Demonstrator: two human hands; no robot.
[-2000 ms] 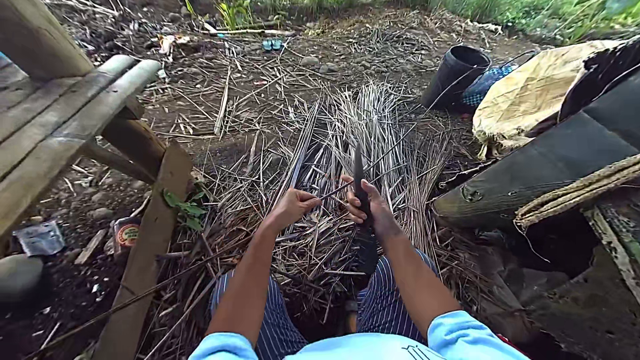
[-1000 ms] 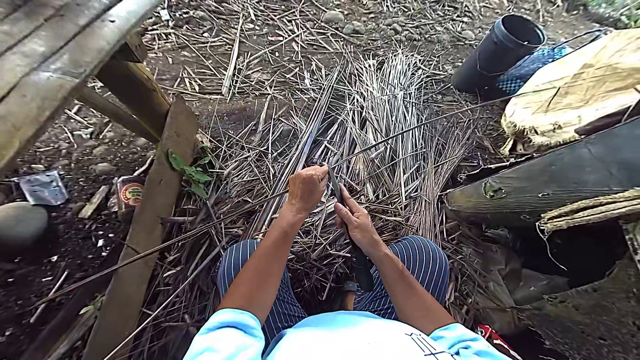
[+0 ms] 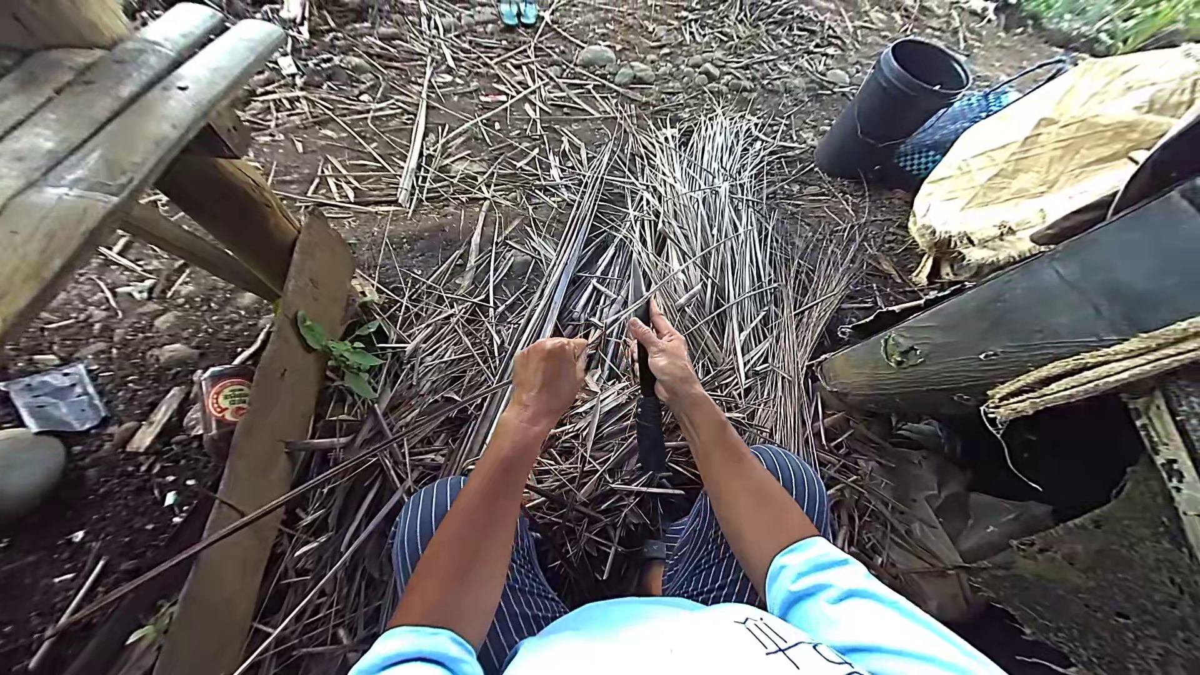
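Note:
My left hand (image 3: 548, 380) is closed in a fist around a thin brown leaf midrib (image 3: 253, 516), whose long tail runs down to the lower left past the board. My right hand (image 3: 667, 354) grips a long dark knife (image 3: 649, 412) around its middle, thumb and fingers on both sides. The knife's pointed end is directed away from me, and its dark lower part reaches down between my knees. A short gap lies between the two hands. Beyond them a bundle of pale, stripped midribs (image 3: 717, 225) lies on the ground, with dry leaf scraps (image 3: 581, 450) all about it.
At the left stand a slatted wooden bench (image 3: 103, 169) and a slanting board (image 3: 281, 403). A black bucket (image 3: 886, 112), a pale sack (image 3: 1050, 141), a dark grey trough-like piece (image 3: 1031, 309) and a coiled rope (image 3: 1097, 366) lie to the right. Stones are scattered on the soil.
One second ago a thin strand stretched from my hands far to the upper right; now that long stretch no longer shows there. My left hand has moved apart from the right hand and the knife.

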